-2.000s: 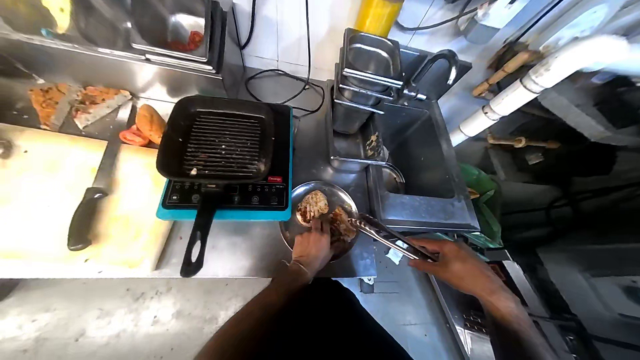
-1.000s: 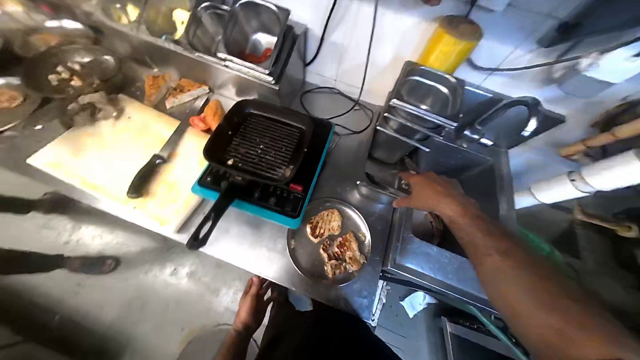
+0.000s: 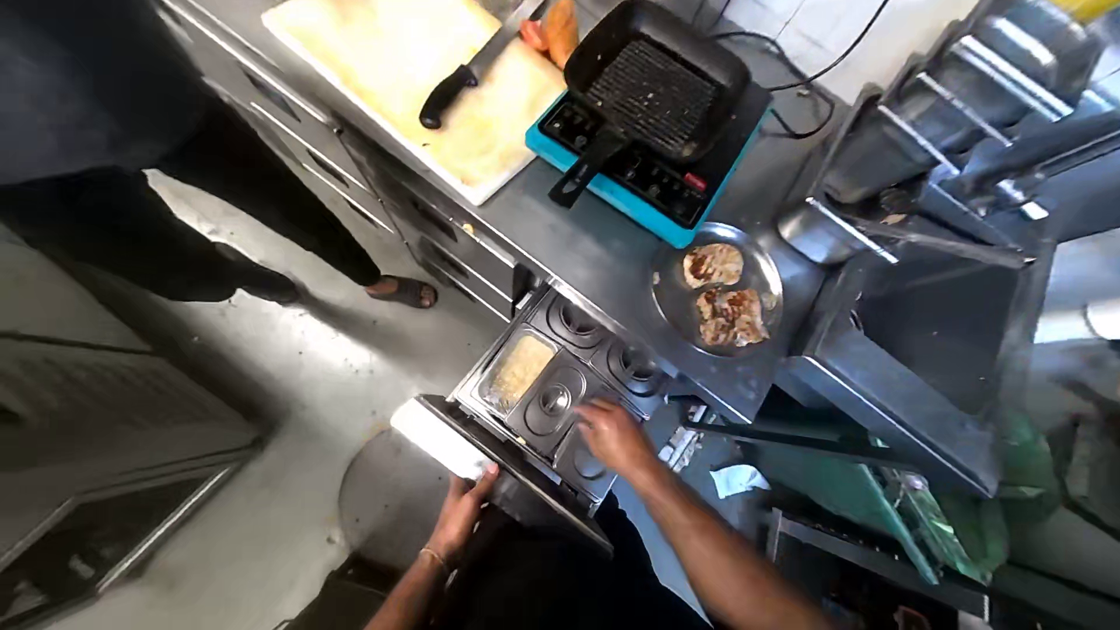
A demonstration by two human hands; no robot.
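A pulled-out drawer under the steel counter holds several metal containers. My left hand rests with its fingers on the drawer's front edge. Over the lidded containers is my right hand, its fingertips beside a round-knobbed metal lid; whether they touch it I cannot tell. One uncovered container holds a pale yellowish food. On the counter above, a round metal plate carries two pieces of browned cooked meat. A black square grill pan sits on a teal-edged induction cooktop.
A white cutting board with a black-handled knife lies left of the cooktop. The sink is at right, with stacked metal pans behind it. Another person's legs and sandaled foot are at left, beside the counter.
The drawer has been opened, with my left hand now at its front. My right hand has moved from beside the sink to over the drawer. The tongs seen earlier in it are gone from it. The view has swung down.
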